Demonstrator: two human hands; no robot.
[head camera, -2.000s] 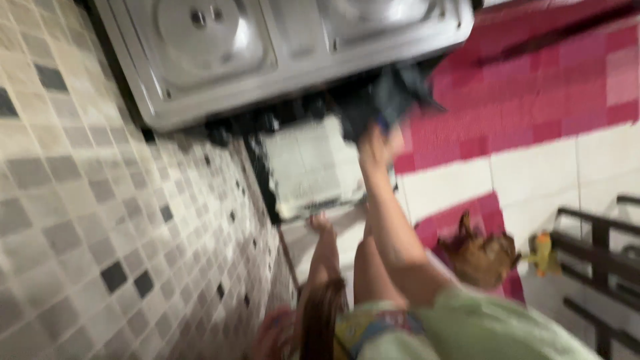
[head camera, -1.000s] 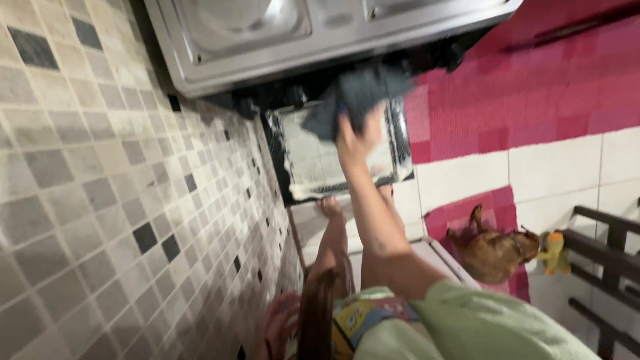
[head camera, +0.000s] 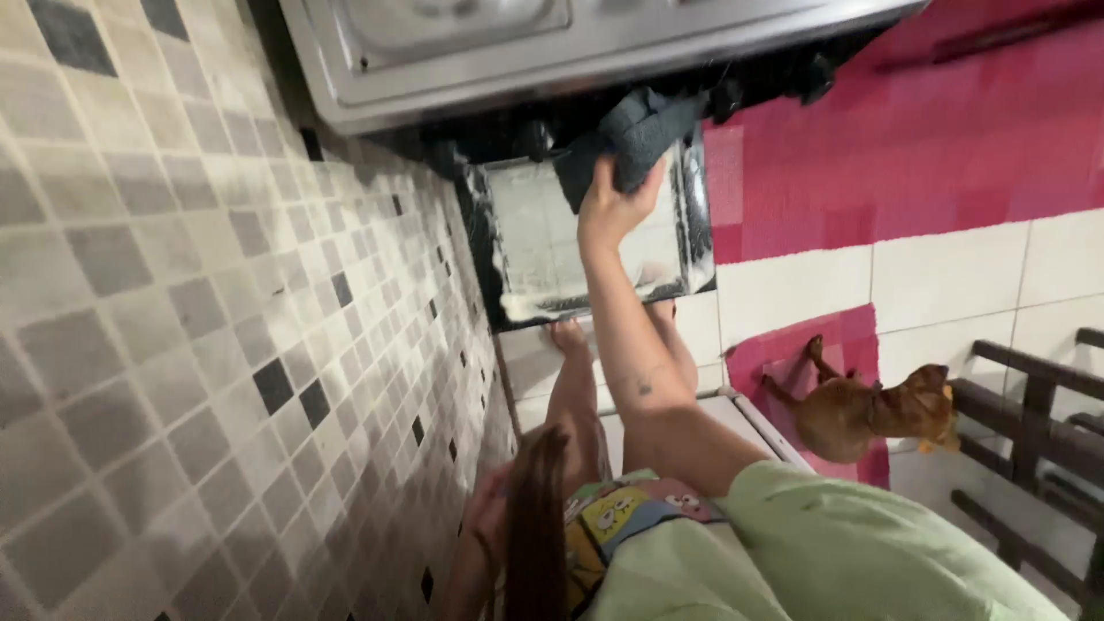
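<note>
A crumpled dark grey cloth is held in my right hand, against the knobs and front panel of a steel-topped stove. One flap of the cloth hangs over the open oven door, whose glass panel has a black frame. White foam lies along the door's edges, thickest at its lower left corner and right side. My left arm is low beside the tiled wall, partly hidden by long brown hair. How the left hand is held does not show clearly.
A mosaic-tiled wall rises close on the left. My bare feet stand at the oven door's lower edge. To the right are a red and pink mat, a brown dog on a smaller mat, and dark wooden slats.
The cloth in my right hand has shifted from over the door glass up to the stove's front knobs. The dog has moved its head over the yellow and orange object beside it.
</note>
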